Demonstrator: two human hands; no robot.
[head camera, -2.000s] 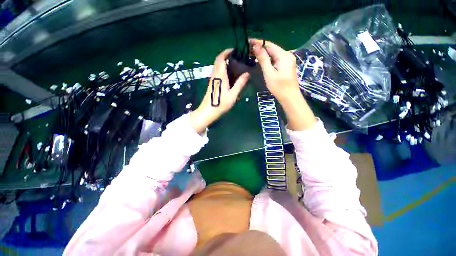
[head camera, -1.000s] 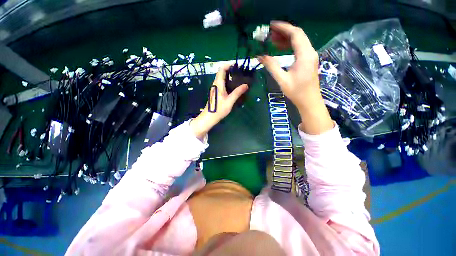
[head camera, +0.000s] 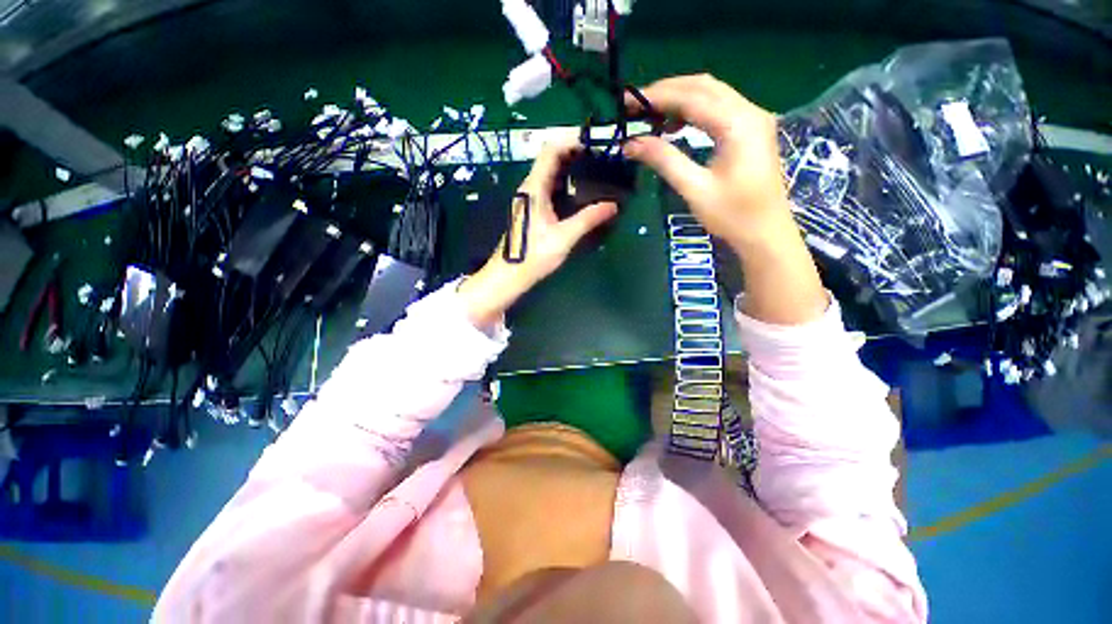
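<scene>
My left hand (head camera: 549, 226) holds a black wired module (head camera: 598, 179) between thumb and fingers above the green mat. A thin black frame gasket (head camera: 518, 228) lies on the back of this hand. My right hand (head camera: 719, 146) pinches the black lead wires (head camera: 622, 116) at the module's far side with thumb and index finger. White connector housings (head camera: 528, 77) and some red wire show on the far ends of the leads. The module's underside is hidden by my left fingers. A ladder-like gasket strip (head camera: 698, 329) hangs over the near bench edge.
A tangled pile of black harnesses (head camera: 268, 244) with white tips lies left. Red-handled pliers (head camera: 43, 315) are at the far left. A clear plastic bag of parts (head camera: 902, 183) lies right, with more black harnesses (head camera: 1037, 244) beyond it. A blue floor is below the bench.
My right hand moved away from the leads, then came back and now pinches them close to the module. White connectors have come into view at the top. My left hand still holds the module.
</scene>
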